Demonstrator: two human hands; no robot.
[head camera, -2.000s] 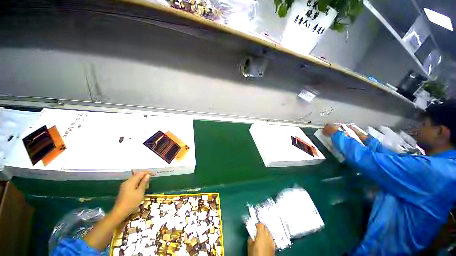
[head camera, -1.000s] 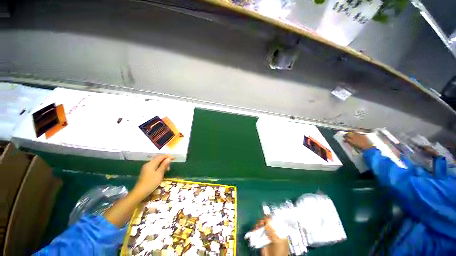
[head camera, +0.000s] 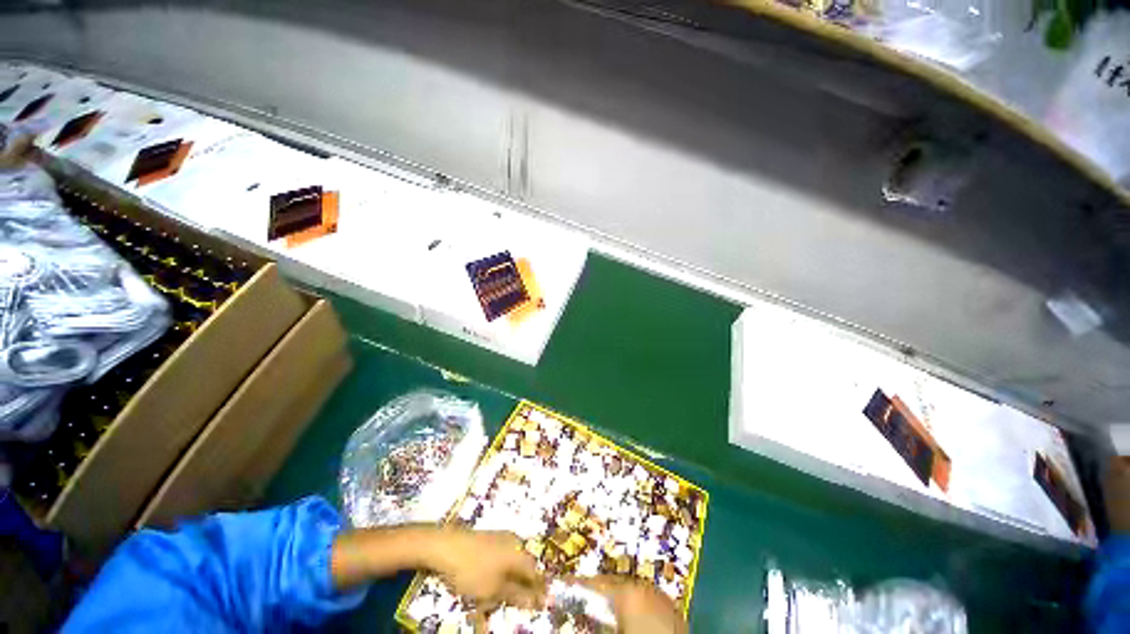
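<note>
The yellow-edged parts tray (head camera: 704, 520) is heaped with small white, brown and gold pieces. My left hand (head camera: 493, 567) lies over the tray's lower part, fingers down among the pieces. My right hand (head camera: 635, 607) is beside it, cut off by the bottom edge. A whitish, shiny patch shows between the hands; I cannot tell if it is held. The fingertips are blurred. A clear plastic bag (head camera: 415, 456) with small pieces inside lies left of the tray. White product boxes (head camera: 384, 254) with dark and orange artwork stand in a row behind.
A brown partitioned carton (head camera: 186, 403) with black and yellow items stands at left, bagged white cables (head camera: 62, 310) on top. More white boxes (head camera: 793, 384) are at right. Clear-wrapped white items (head camera: 867, 609) lie at bottom right. Other people's hand and blue sleeve show at the sides.
The view has swung left, showing more carton and boxes. My left hand has moved from the box's front edge to the tray. My right hand has left the wrapped white items for the tray.
</note>
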